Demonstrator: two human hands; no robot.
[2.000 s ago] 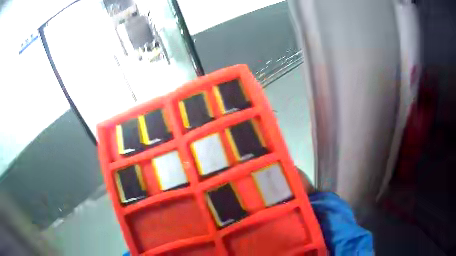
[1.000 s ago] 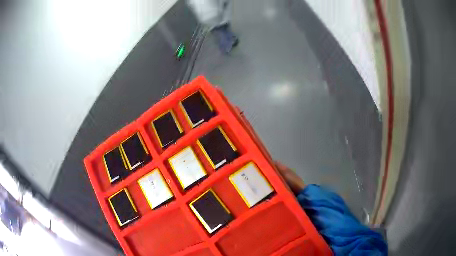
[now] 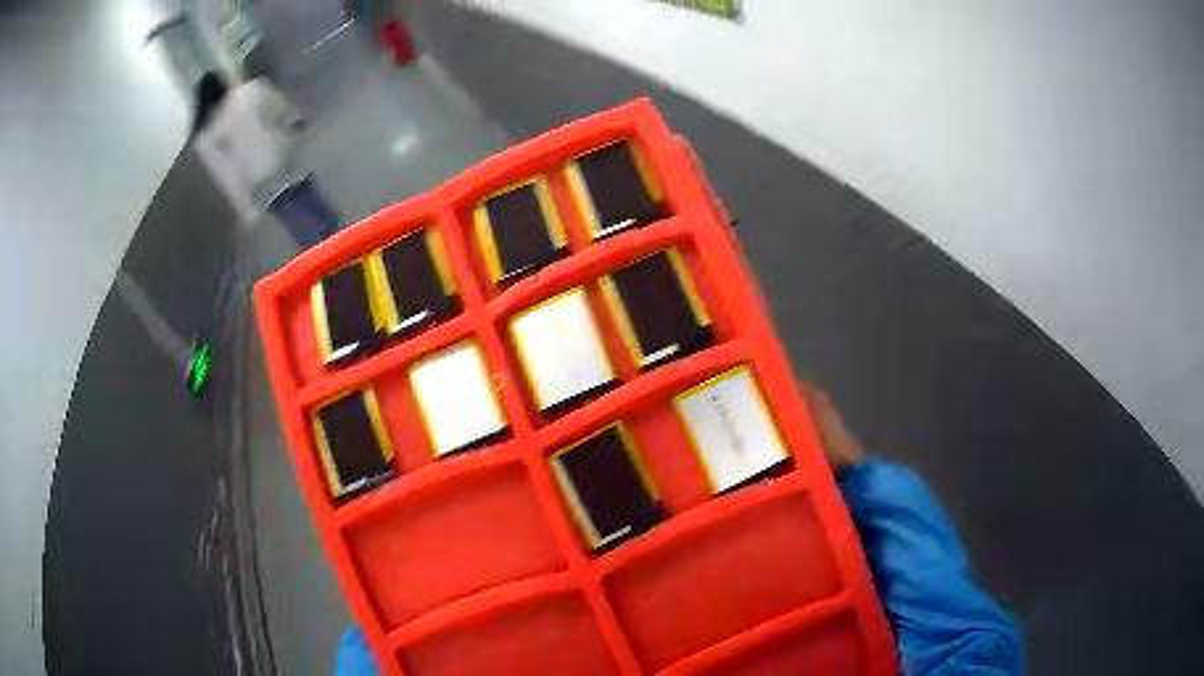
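A red compartment tray [image 3: 462,541], seemingly stacked on another, is held up in front of me, tilted. Its upper pockets hold several small flat modules with yellow edges, some black face up [image 3: 607,486], some white face up [image 3: 561,347]. The lower pockets in view are empty. My right hand [image 3: 829,425] grips the tray's right edge; only a part shows beside its blue sleeve, the fingers hidden under the tray. My left hand is not in view; only a bit of blue sleeve shows at the tray's lower left.
A blurred person [image 3: 251,145] in a white top and dark trousers is ahead at the upper left. A grey corridor floor [image 3: 951,357] curves between pale walls. A small green light [image 3: 198,367] is at the left. A red object [image 3: 396,42] stands far ahead.
The view has turned along the corridor. The person now appears further left. The tray sits higher and slightly further right in the picture, still held by my right hand.
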